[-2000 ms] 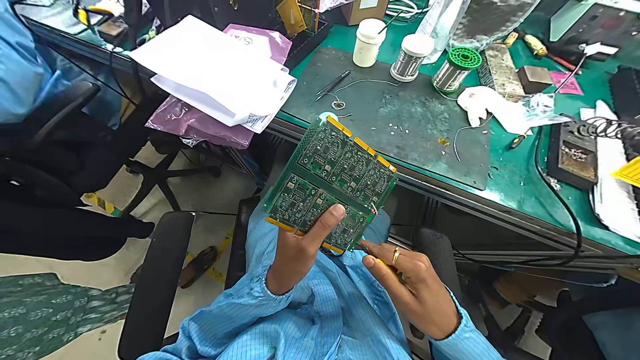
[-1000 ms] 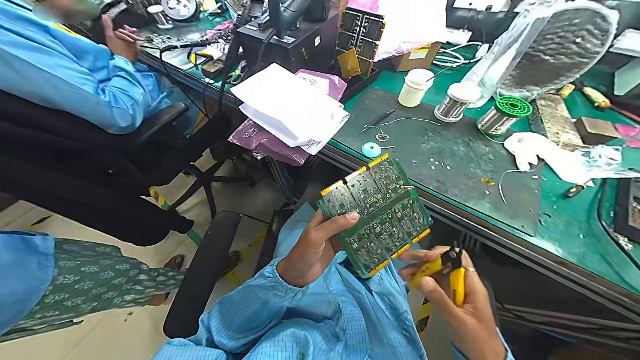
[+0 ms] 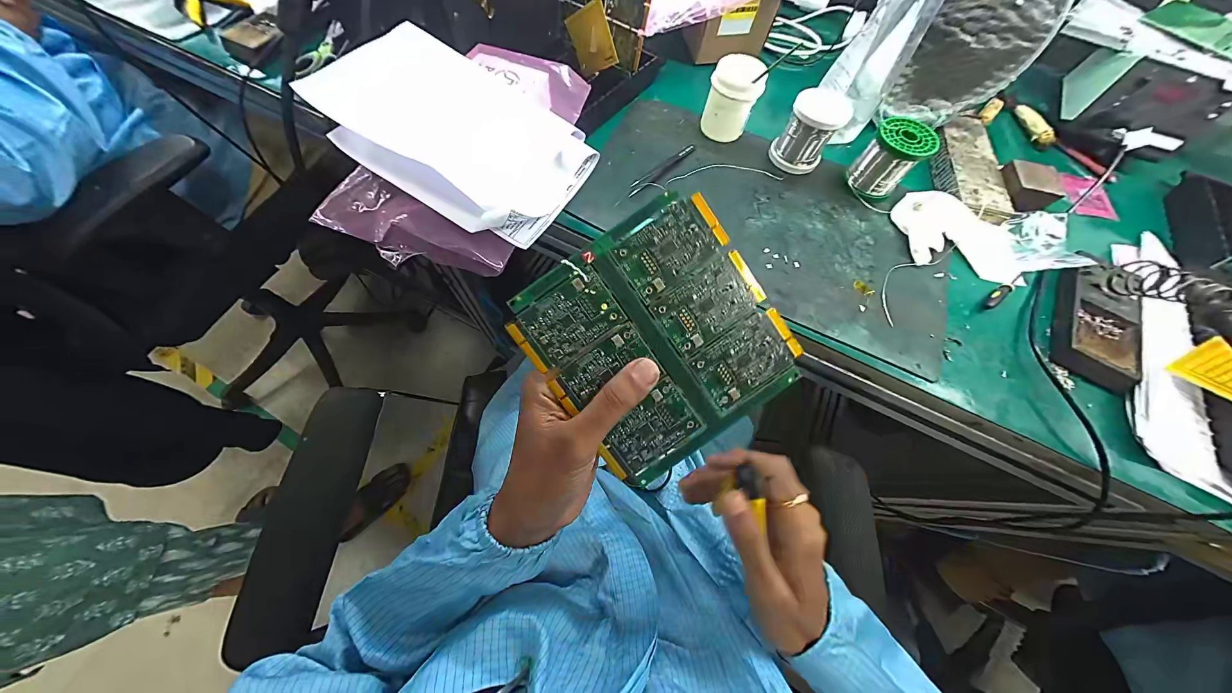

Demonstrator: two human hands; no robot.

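My left hand (image 3: 577,443) grips a green printed circuit board panel (image 3: 674,366) by its lower left edge, thumb on top, over my lap. Strips of yellow tape run along two opposite edges of the panel, and a short white wire and a small red mark show at its upper left part. Just below and right of the panel, my right hand (image 3: 765,539) holds a small yellow-and-black hand tool (image 3: 754,496), blurred and largely hidden by the fingers; in the frame from one second ago it looks like cutters. The tool does not visibly touch the panel.
A dark mat (image 3: 808,260) lies on the green bench with tweezers (image 3: 662,168), a white-lidded jar (image 3: 733,96) and solder wire spools (image 3: 890,159) at its back. Papers (image 3: 452,125) on a pink bag overhang the bench edge. Chair armrests flank me; a person in blue sits at left.
The panel has turned in my left hand since one second ago. My right fingers have closed further around the tool, which showed more plainly before. The view has shifted.
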